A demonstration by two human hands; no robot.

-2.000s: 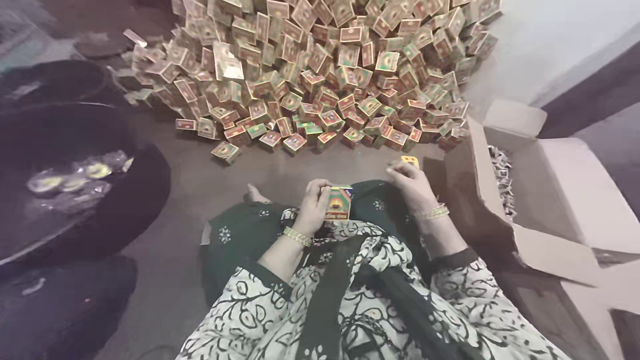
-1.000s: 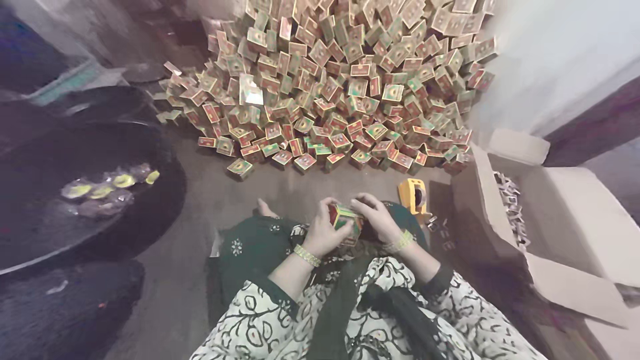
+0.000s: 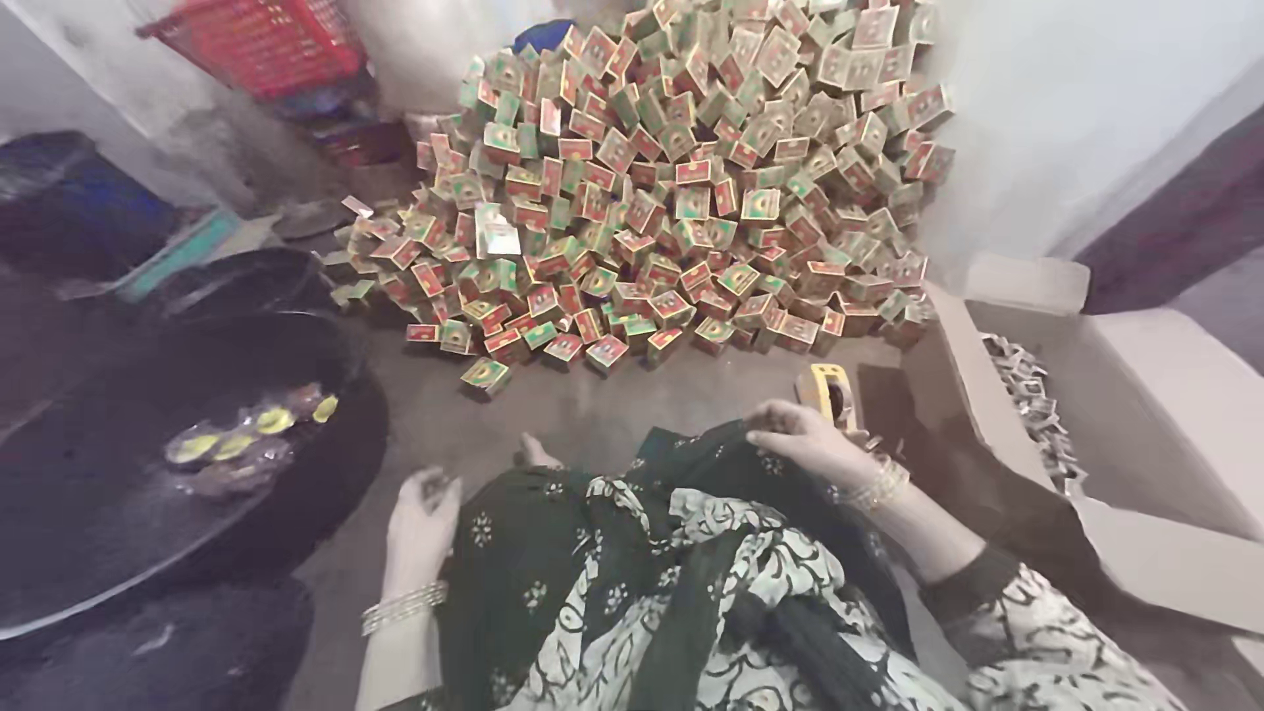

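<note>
My left hand (image 3: pixel 425 513) is beside my left knee, over the floor, its fingers loosely curled; nothing shows in it. Above my right knee, my right hand (image 3: pixel 795 434) has bent fingers and no visible object in them. Just beyond it on the floor stands a yellow tape dispenser (image 3: pixel 829 390), partly behind the hand. A big heap of small red and green printed cardboard boxes (image 3: pixel 642 212) lies in front of me. One small box (image 3: pixel 486 375) sits at the near edge of the heap, between the heap and my left hand.
At the right stands an open carton (image 3: pixel 1136 563) with many small packets (image 3: pixel 1032 405) inside. A large dark round basin (image 3: pixel 99 494) at the left holds clear plastic with yellow pieces (image 3: pixel 275 422). A red plastic crate (image 3: pixel 267 44) is at the back left.
The small box that both hands held over my lap is no longer in them. My hands have moved apart, the left one out to the left, the right one toward the tape dispenser.
</note>
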